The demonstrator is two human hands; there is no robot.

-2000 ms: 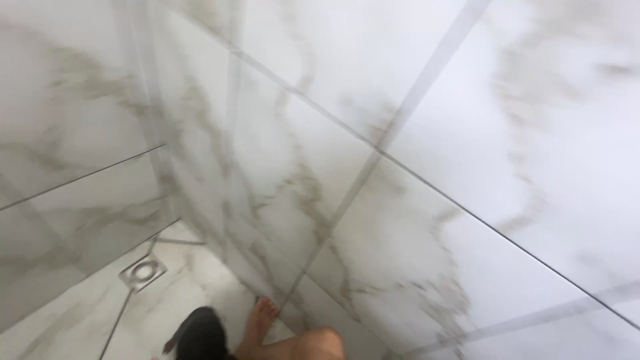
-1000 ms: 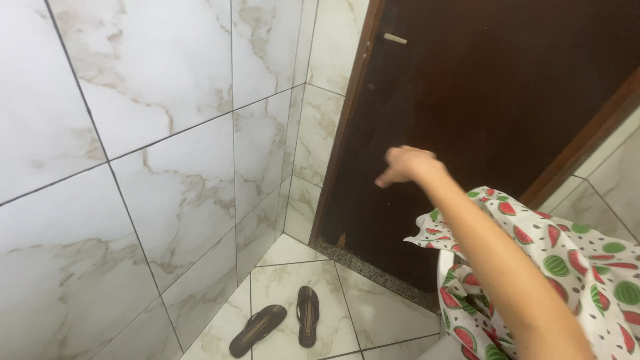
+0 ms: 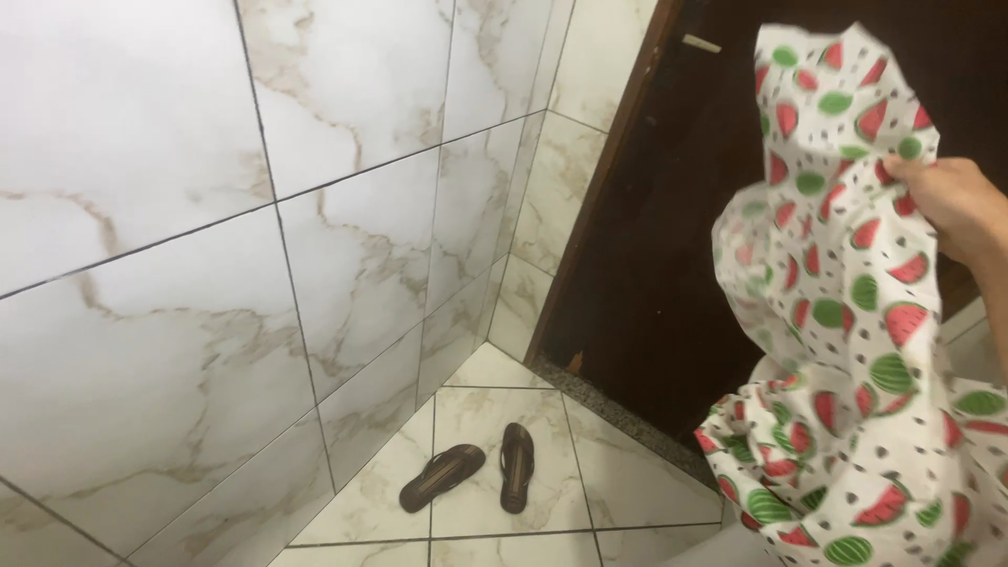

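Observation:
My right hand (image 3: pixel 941 197), at the right side of the view, grips a white cloth with a watermelon print (image 3: pixel 862 291). Its thumb and fingers pinch the cloth near its upper right edge, and some of the fingers are hidden. The cloth hangs down from the hand in folds and bunches up at the lower right, in front of a dark brown door. What lies under the bunched part is hidden. My left hand is not in view.
A pair of dark flip-flops (image 3: pixel 516 468) lies on the marbled tile floor (image 3: pixel 543 409). White marbled wall tiles (image 3: pixel 354 260) rise at the left. Behind the cloth stands the dark brown door (image 3: pixel 630 299) with its wooden frame, above a speckled stone threshold (image 3: pixel 622 409).
One second ago my right hand was empty in front of the door, with the cloth lower down; now it holds part of the cloth up. The view has swung from the wall and floor drain.

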